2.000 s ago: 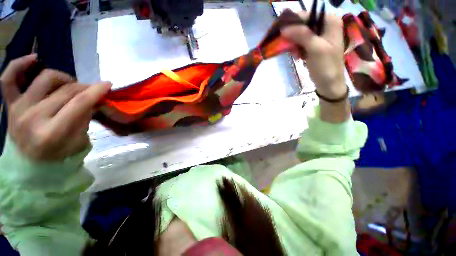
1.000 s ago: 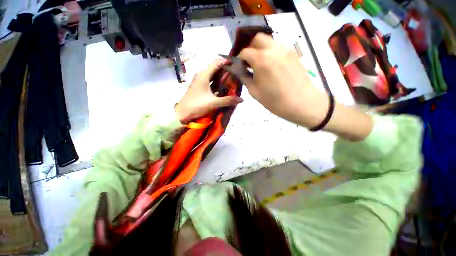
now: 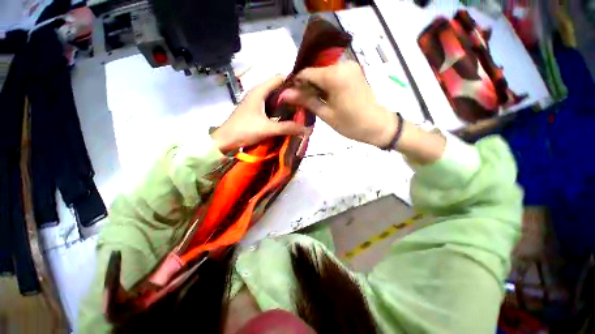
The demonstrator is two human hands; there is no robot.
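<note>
The bag body [image 3: 225, 202], swirl-printed with a bright orange inside, lies open lengthwise from my lap up to the white plate. My left hand [image 3: 251, 121] grips its upper part, fingers and thumb around the printed fabric. My right hand [image 3: 346, 98] is at the same spot with bent fingers, pinching a small dark thing, perhaps snips, that I cannot make out clearly. A printed end of the bag [image 3: 323, 42] stands up beyond my right fingers. The sewing machine head [image 3: 196, 32] is just left of my hands, with the needle area [image 3: 232, 85] close to my left hand.
Black webbing straps [image 3: 65, 130] hang in a bundle at the left. A white sheet [image 3: 140, 117] lies under the machine head. A folded printed bag [image 3: 462, 68] lies on the white side table at the right. The table's front edge [image 3: 339, 212] is chipped.
From a stretch between both hands, the bag has swung lengthwise and both hands have come together at its upper part. Over the last second its printed end has fanned out more.
</note>
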